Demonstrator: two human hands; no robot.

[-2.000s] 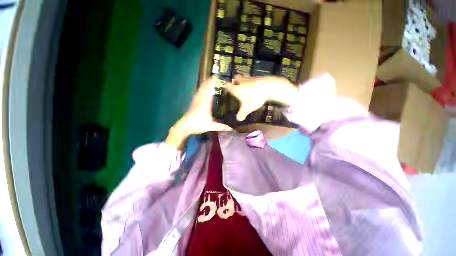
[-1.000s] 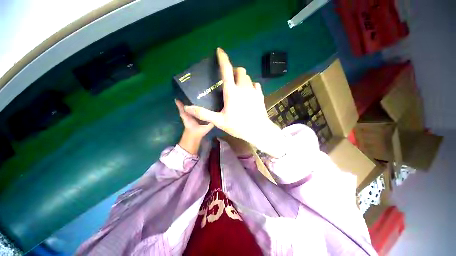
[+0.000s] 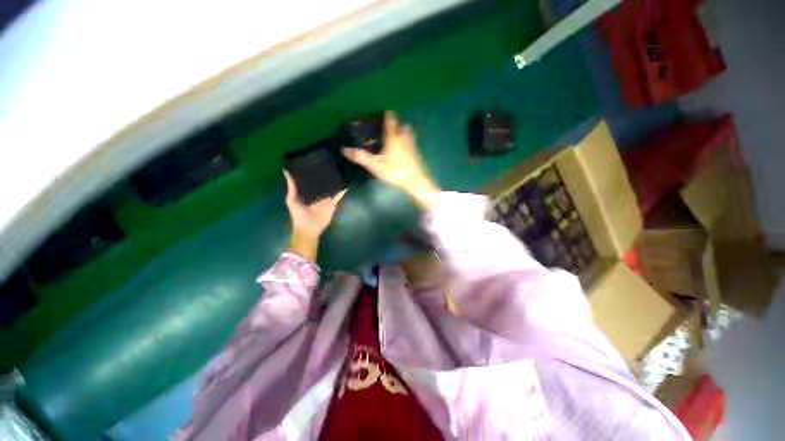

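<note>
My left hand (image 3: 312, 212) holds a plain black box (image 3: 316, 175) from below and its left side, over the green surface. My right hand (image 3: 393, 158) grips a second black box (image 3: 365, 133) with small pale lettering, thumb on the near side and fingers on the right side. The two boxes are side by side at slightly different angles; whether they touch is hard to tell. The open shipping carton (image 3: 619, 191) stands to the right, with black boxes in it. The hands and boxes are slightly blurred.
A lone black box (image 3: 497, 133) lies on the green surface (image 3: 194, 276) near the carton. Dark boxes (image 3: 185, 170) stand along the shaded far side under the white shelf (image 3: 172, 69). Other brown cartons (image 3: 672, 255) and red shapes (image 3: 658, 53) are at the far right.
The hands first moved from over the carton to the bench, together around black boxes. Now they are apart, each with one box. The view has swung towards the bench.
</note>
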